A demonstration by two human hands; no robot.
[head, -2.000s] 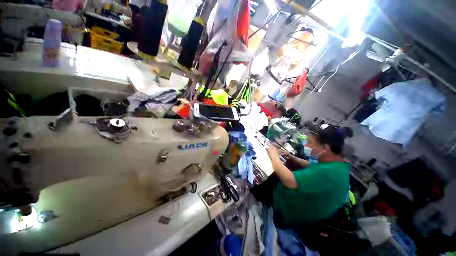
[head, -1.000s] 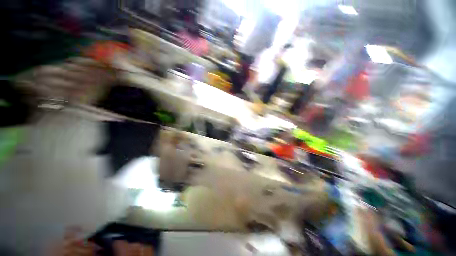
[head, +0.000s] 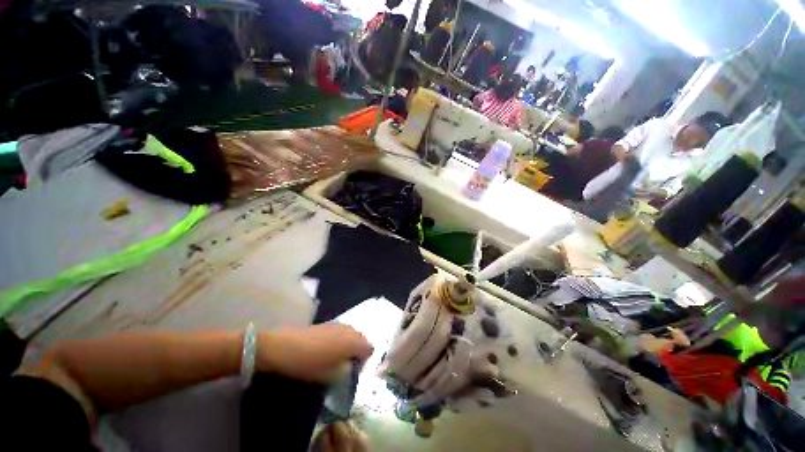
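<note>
A black garment piece (head: 281, 410) lies at the bottom centre, beside the sewing machine head (head: 441, 353). My left hand (head: 313, 351), with a band on the wrist, reaches in from the left. Its fingers are curled over the upper edge of the cloth close to the lit needle area. My right hand (head: 342, 437) shows only as a few fingers at the bottom edge, close to the cloth; its grip is hidden. Black cut panels (head: 366, 265) lie flat beyond the machine head, with a white sheet (head: 375, 320) beside them.
A neon strip (head: 115, 265) crosses the table (head: 238, 265) at left, near a yellow bit (head: 115, 210). A brown sheet (head: 296, 159) lies at the far edge. A black bundle (head: 379, 201) fills the trough. Thread cones (head: 706, 199) stand at right. A person (head: 688, 141) sits beyond.
The view has swung left and down from the neighbouring worker to the needle area and table. My left arm and the black garment piece now show clearly after a blurred frame.
</note>
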